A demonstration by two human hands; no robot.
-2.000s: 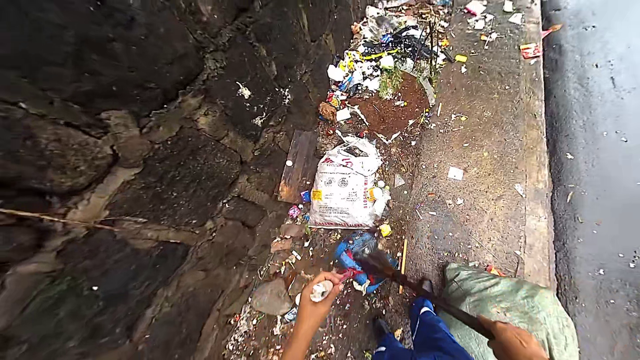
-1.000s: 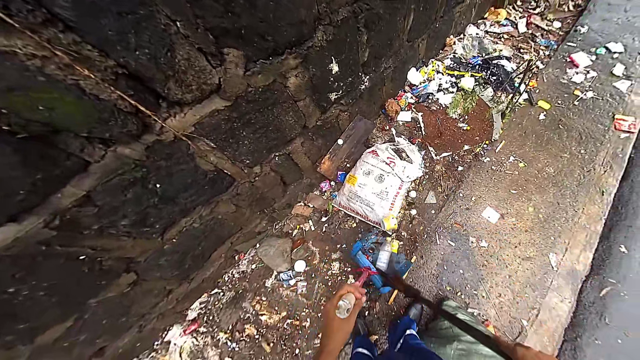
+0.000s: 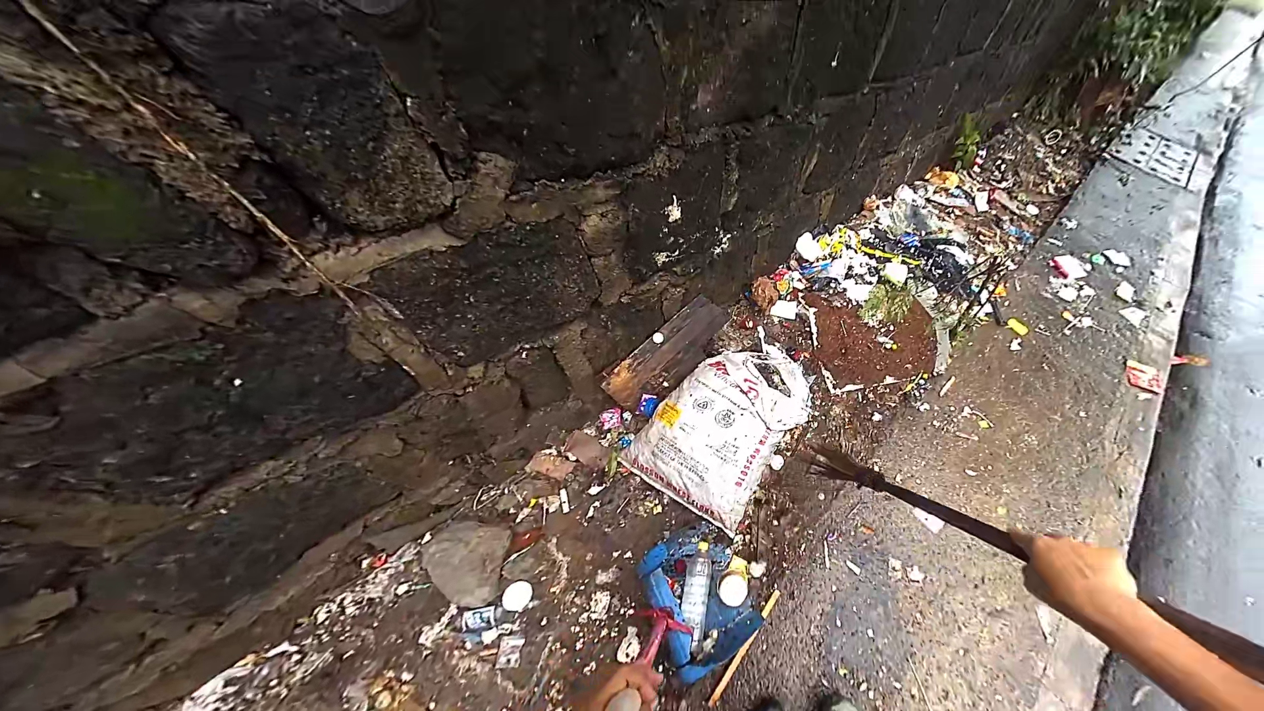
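My left hand [image 3: 620, 685], at the bottom edge, grips the red handle [image 3: 654, 637] of a blue plastic scoop [image 3: 681, 563]. A clear plastic bottle [image 3: 696, 592] and a small round container [image 3: 733, 589] lie in the scoop. My right hand [image 3: 1078, 575] is closed around the dark stick of a broom [image 3: 948, 512]. The broom's short bristles [image 3: 839, 466] hover over or touch the pavement, just right of a white printed sack [image 3: 716, 434]; which of the two I cannot tell. The sack lies beyond the scoop.
A stone wall [image 3: 474, 257] runs along the left. A wooden board [image 3: 664, 354] leans or lies beside the sack. Mixed litter [image 3: 889, 247] and a reddish soil heap [image 3: 859, 341] lie farther off. A flat stone [image 3: 467, 563] is left of the scoop; the kerb [image 3: 1150, 434] is right.
The broom's bristles have moved from the scoop to the pavement right of the sack. The bottle shows in the scoop. The view has turned to the right.
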